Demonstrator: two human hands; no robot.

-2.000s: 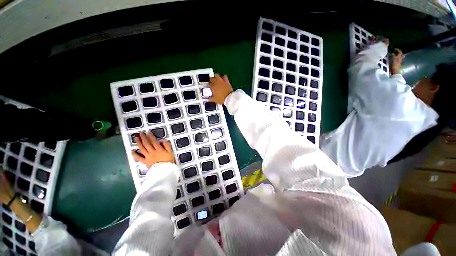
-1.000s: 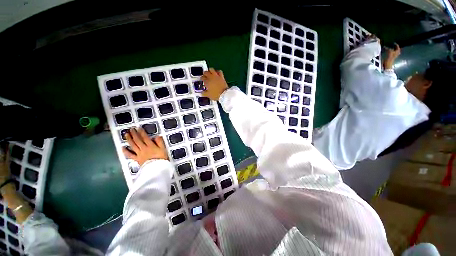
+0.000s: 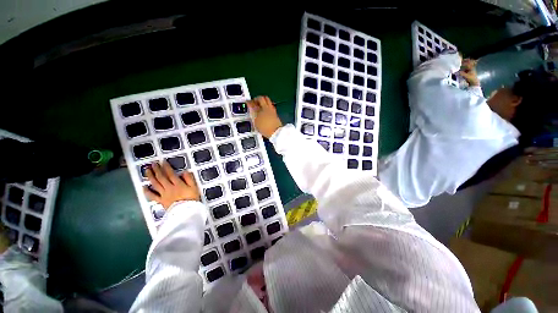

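A large white pocket tray (image 3: 197, 141) filled with dark rounded-square units lies tilted in front of me. My right hand (image 3: 265, 116) is at its far right edge, fingertips beside a dark unit (image 3: 240, 108) that shows small green lit marks in the second row. The unit sits in its pocket. My left hand (image 3: 171, 185) lies flat with fingers spread over units near the tray's left edge and holds nothing visible. The near end of the tray is partly hidden by my sleeves and smock.
A second filled tray (image 3: 338, 83) lies to the right. Beyond it a person in a white smock (image 3: 456, 128) works at another tray (image 3: 432, 43). At left are another tray (image 3: 26, 211) and a person's sleeve (image 3: 21, 278). A green round object (image 3: 96, 156) and cardboard boxes (image 3: 511, 214) also show.
The unit by my right hand has gone from bright white to dark, then to green marks. The lit unit near the tray's near end is now dark. My left hand stays in place on the tray.
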